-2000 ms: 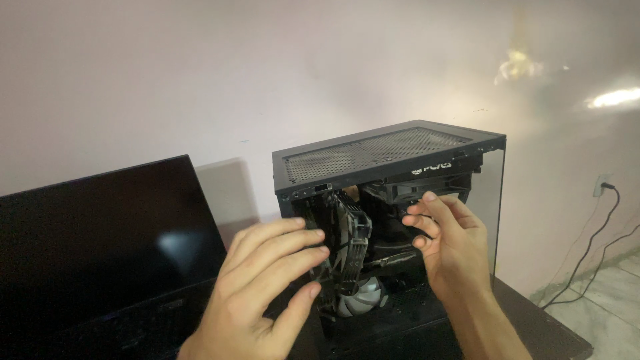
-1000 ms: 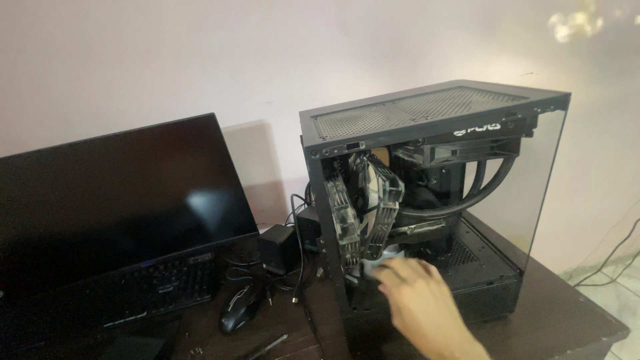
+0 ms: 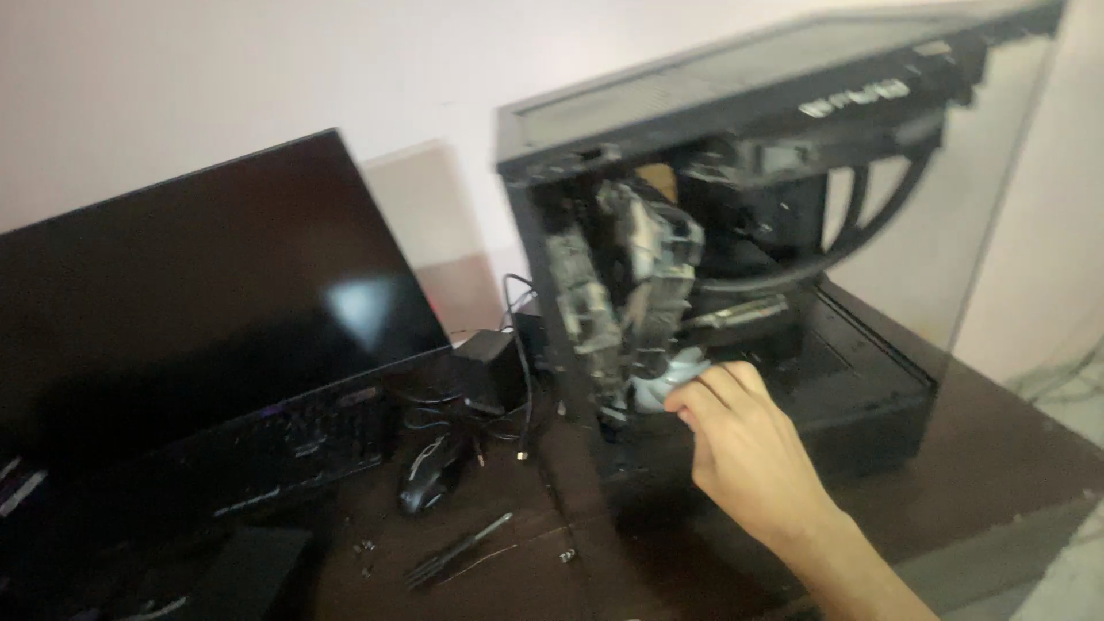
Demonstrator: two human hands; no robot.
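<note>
A black computer case point(image 3: 655, 116) with its side uncovered stands on a dark desk, its inside showing. My right hand point(image 3: 733, 440) reaches in at the lower front, its fingertips closed on the edge of a pale, translucent fan point(image 3: 664, 379). The fan lies low in the case, below a column of clear-framed fans point(image 3: 660, 293) at the front. Thick black cooler tubes point(image 3: 871, 233) curve down from the top toward the middle. The picture is blurred, and the grip is partly hidden behind the fingers. My left hand is out of view.
Left of the case stand a monitor point(image 3: 190, 302) and a keyboard point(image 3: 302, 440). A mouse point(image 3: 431, 470), a black box point(image 3: 492, 371) and cables lie between. A screwdriver point(image 3: 461, 548) and small screws point(image 3: 567, 556) lie on the desk point(image 3: 509, 586) in front.
My left hand, seen at the front of the case two seconds ago, has left the view. My right hand has gone from the upper part of the case down to the pale fan. The view has shifted.
</note>
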